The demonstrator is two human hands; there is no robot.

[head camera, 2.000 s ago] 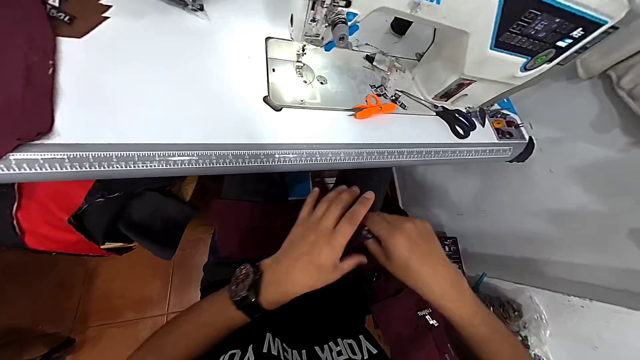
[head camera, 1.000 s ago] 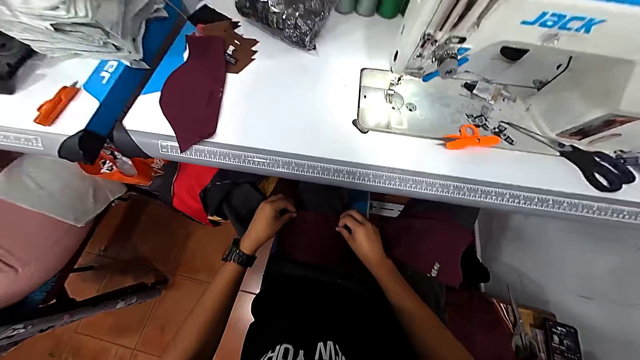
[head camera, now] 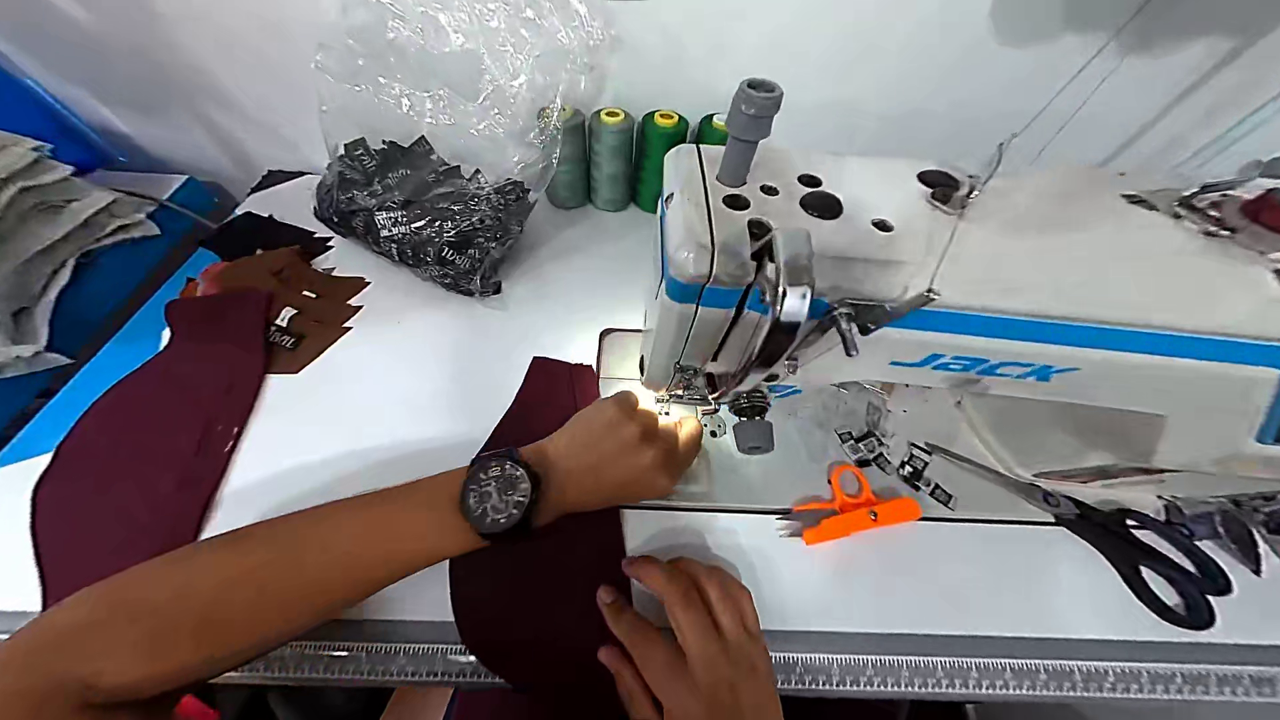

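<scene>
My left hand (head camera: 622, 450), with a dark watch at the wrist, reaches to the needle area of a white Jack sewing machine (head camera: 820, 290). Its fingers are curled at the lit presser foot, over the upper part of a maroon fabric piece (head camera: 545, 585); what the fingertips grip is hidden. Nearer the table's front edge, my right hand (head camera: 695, 640) rests with fingers spread on the right edge of that fabric, which hangs over the front edge. Orange thread snips (head camera: 862, 518) lie on the right, beside small woven labels (head camera: 868, 450).
Black-handled scissors (head camera: 1130, 560) lie at the right. Another maroon piece (head camera: 150, 430) and brown pieces (head camera: 320, 325) are at the left. Behind stand a plastic bag of black labels (head camera: 430, 215) and green thread spools (head camera: 660, 155). A ruler strip (head camera: 1000, 675) runs along the front edge.
Both hands have come up from below the table edge onto the tabletop, along with a maroon piece. My left hand has moved to the machine's needle. The view has shifted a lot.
</scene>
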